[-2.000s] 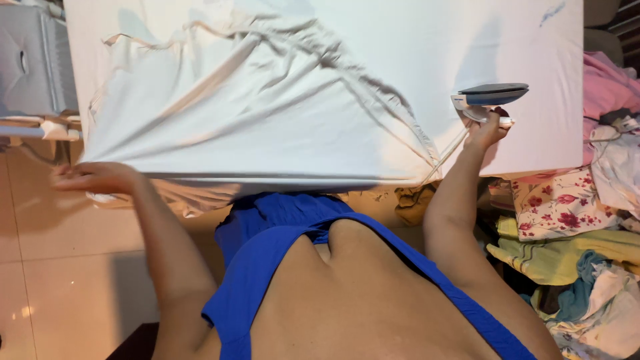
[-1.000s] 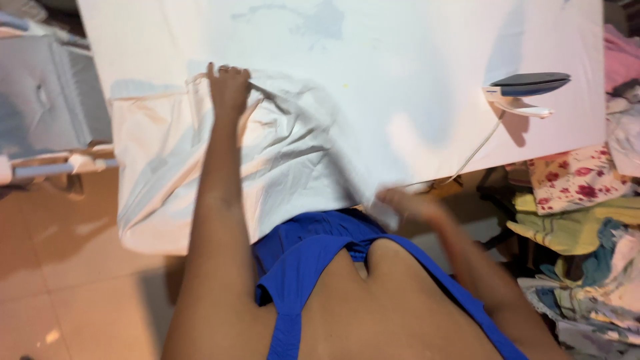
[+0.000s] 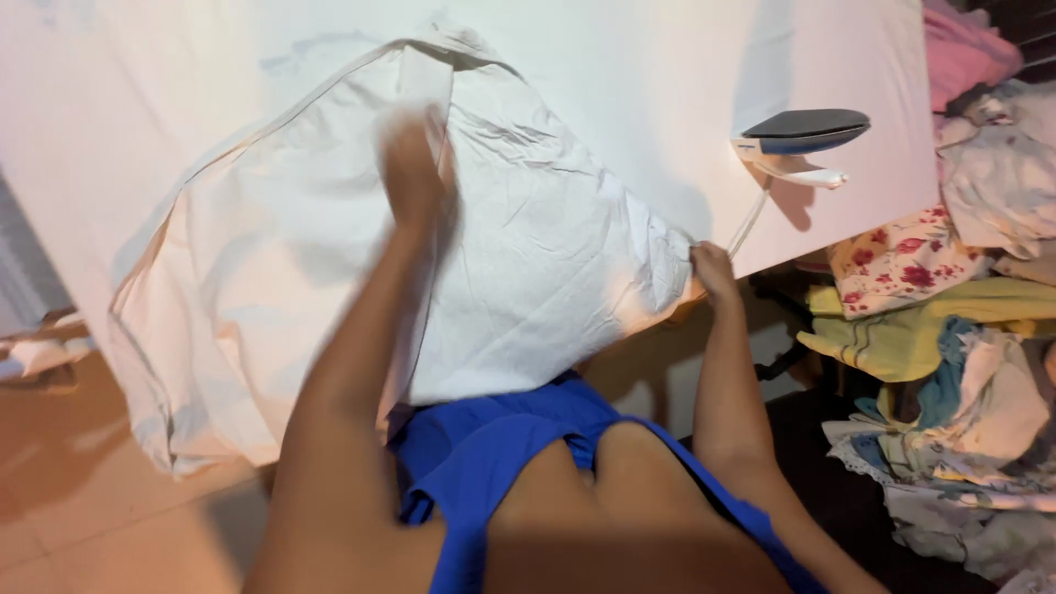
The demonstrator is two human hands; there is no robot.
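A white garment (image 3: 528, 272) lies spread over the white-covered table, its near part hanging past the front edge by my body. My left hand (image 3: 417, 169), blurred, is over the garment's middle beside a long seam or fold; whether its fingers hold cloth cannot be told. At the garment's right corner, my right hand (image 3: 712, 266) pinches the cloth near the table's front edge. A clothes iron (image 3: 804, 132) with a dark soleplate rests on the table beyond my right hand, its white handle towards me. Its pale cord runs down to the edge close to that hand.
The table (image 3: 643, 74) is covered with a white cloth that has bluish marks. Piled clothes, among them a floral fabric (image 3: 907, 260), a yellow-green cloth (image 3: 891, 330) and a pink cloth (image 3: 965, 58), are at the right. Tiled floor (image 3: 74, 495) shows at the lower left.
Two seconds ago my right hand was on the iron; now the iron stands released and that hand grips the garment's corner. The garment is spread wider than one second ago.
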